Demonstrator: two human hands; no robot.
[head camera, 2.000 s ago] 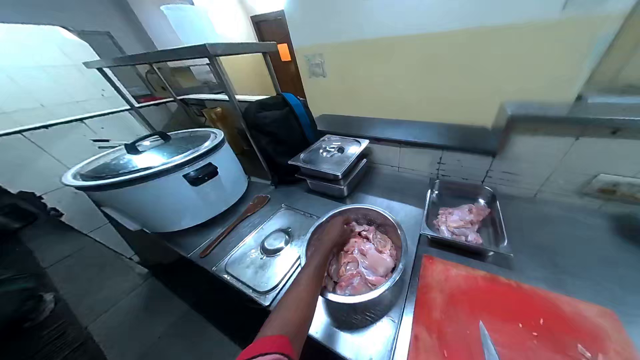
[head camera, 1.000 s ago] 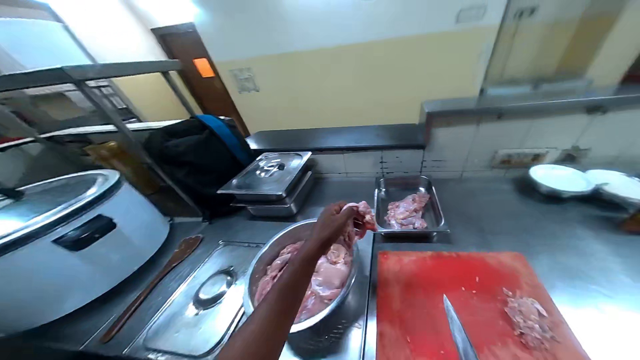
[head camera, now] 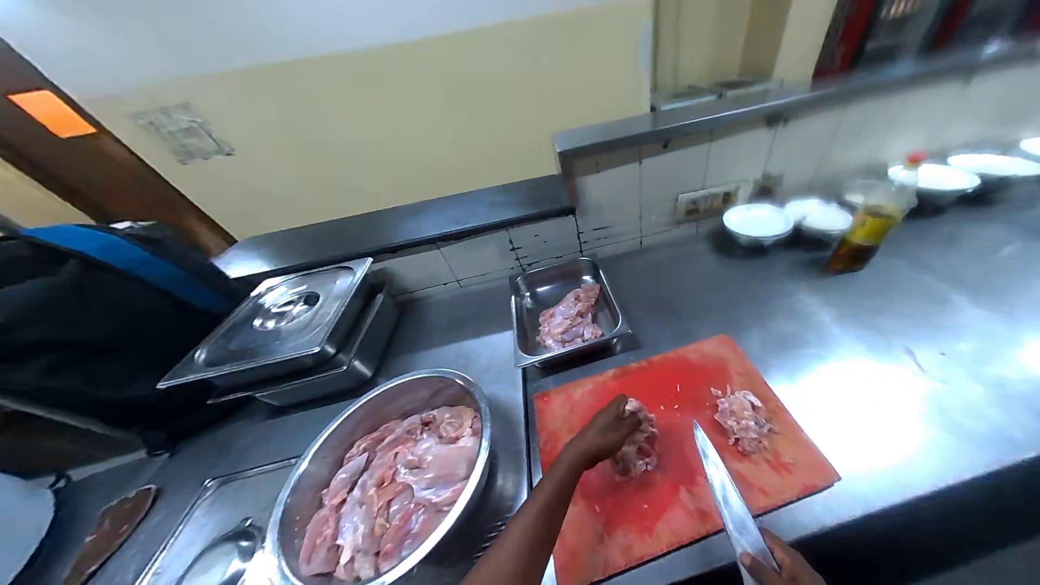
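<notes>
My left hand (head camera: pixel 605 435) grips a piece of raw meat (head camera: pixel 637 443) at the left part of a red cutting board (head camera: pixel 674 512). At the board's near edge, my right hand (head camera: pixel 780 563) is at the handle end of a knife (head camera: pixel 725 491), whose blade points away over the board; the fingers are partly cut off by the frame. Small meat trimmings (head camera: pixel 745 420) lie right of the blade. A round steel pot (head camera: pixel 481 455) with raw meat pieces (head camera: pixel 398 487) stands left of the board. Behind the board, a steel pan (head camera: pixel 524 321) holds more meat (head camera: pixel 570 317).
Lidded steel pans (head camera: pixel 284 317) and a black bag with a blue strip (head camera: pixel 97 301) are at the left. A flat steel lid (head camera: pixel 219 528) and a wooden utensil (head camera: pixel 114 528) lie nearer. White bowls (head camera: pixel 757 223) and an oil bottle (head camera: pixel 868 231) stand back right.
My left hand has moved from the pot to the cutting board with a piece of meat. My right hand has come into view at the knife. The view has swung right.
</notes>
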